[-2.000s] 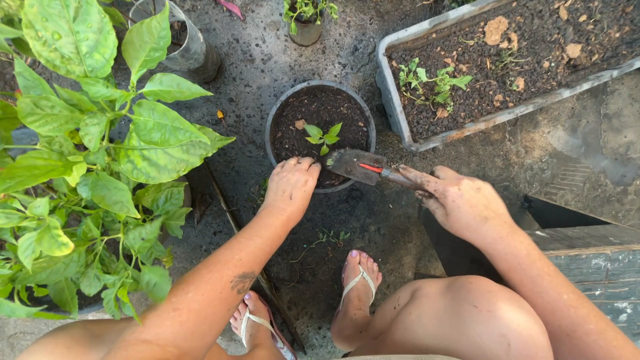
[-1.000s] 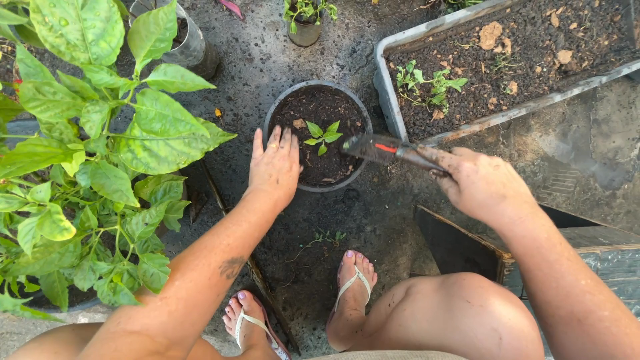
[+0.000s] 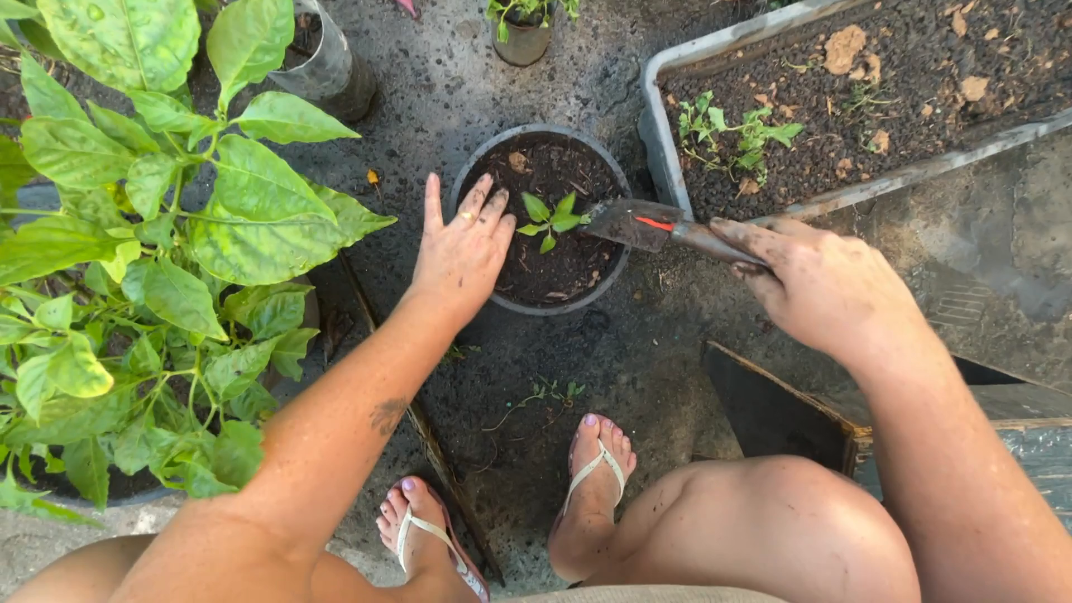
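A small green seedling [image 3: 551, 220] stands in dark soil in a round grey plastic pot [image 3: 548, 308]. My left hand [image 3: 466, 251] rests over the pot's left rim, fingers spread, with soil on the fingertips and nothing in its grip. My right hand [image 3: 825, 280] grips the handle of a hand trowel [image 3: 641, 224] from the right. The trowel's soiled blade reaches across the pot's right rim, its tip close beside the seedling's right leaf; whether they touch, I cannot tell.
A rectangular planter [image 3: 670, 167] with soil and a small plant lies at the upper right. Large leafy plants [image 3: 167, 218] fill the left. A grey cylindrical pot [image 3: 322, 67] and a small potted plant [image 3: 523, 42] stand behind. A thin stick [image 3: 444, 469] lies near my feet; a wooden-edged object [image 3: 787, 402] is at right.
My left hand has moved left from beside the trowel's tip to the pot's left side, its fingers now spread. The trowel, still in my right hand, has its blade turned differently than one second ago.
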